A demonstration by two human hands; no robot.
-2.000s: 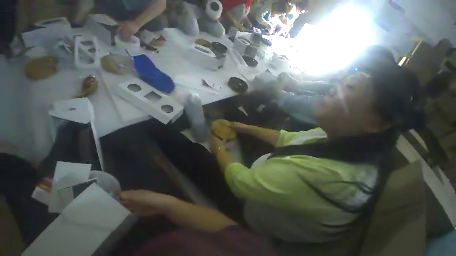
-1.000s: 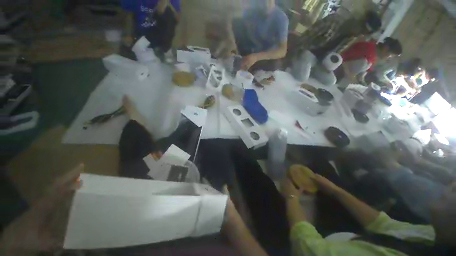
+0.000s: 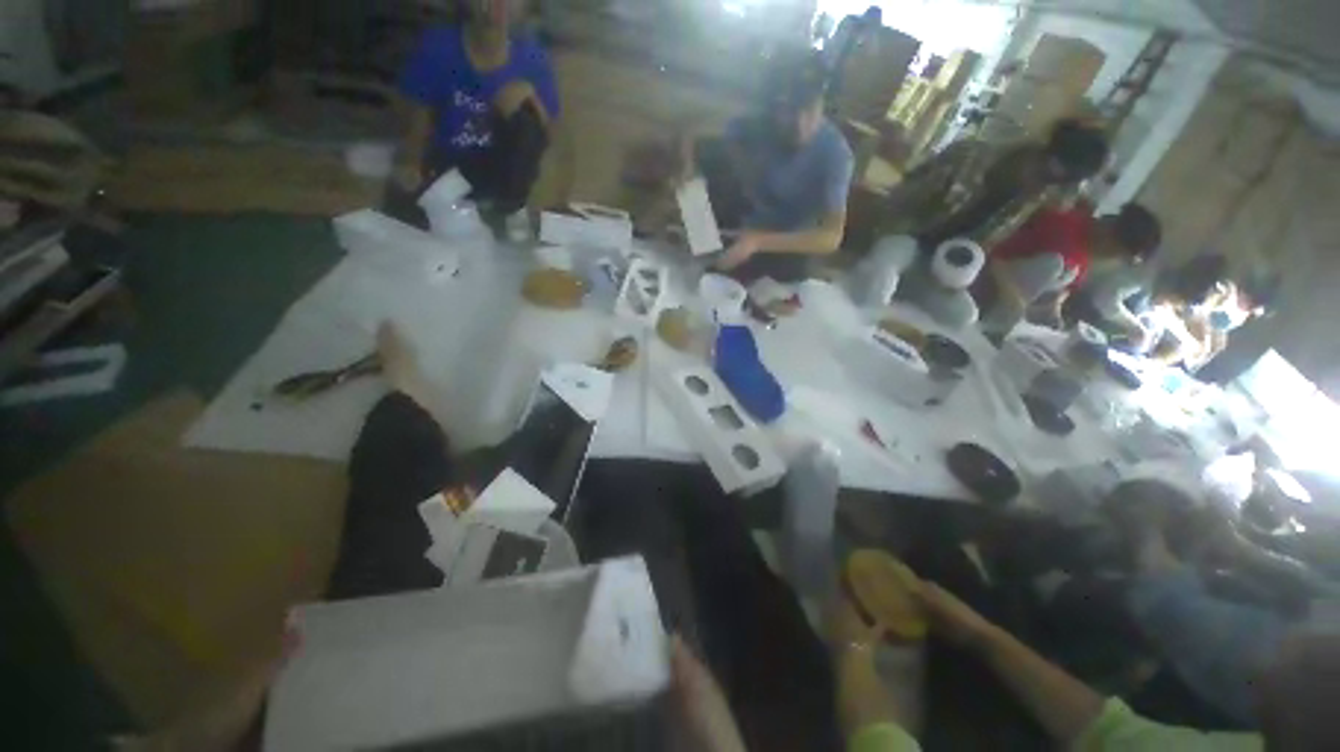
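A white folding carton (image 3: pixel 441 661) lies across the bottom of the view, its hollow inside facing up. A small white end flap (image 3: pixel 617 632) with a small mark stands at its right end. My right hand (image 3: pixel 703 705) is at the carton's right end, partly cut off by the lower edge. My left hand (image 3: pixel 243 705) is at the left end, blurred and dim. Its fingers are mostly hidden behind the carton. Printed cards (image 3: pixel 507 507) lie just beyond the carton, beside a dark-lined open box (image 3: pixel 556 441).
A white-covered table (image 3: pixel 485 338) holds a box insert (image 3: pixel 717 426), a blue cloth (image 3: pixel 747 372), a cord bundle (image 3: pixel 331 376) and dark rolls (image 3: pixel 982 472). A neighbour's hands at right hold a yellow tape roll (image 3: pixel 885 592). A clear bottle (image 3: pixel 810 514) stands between. Several people sit around.
The carton has tilted so its inside shows, and its right end flap now stands up. The view has tipped up slightly. A person across the table now holds up a white piece.
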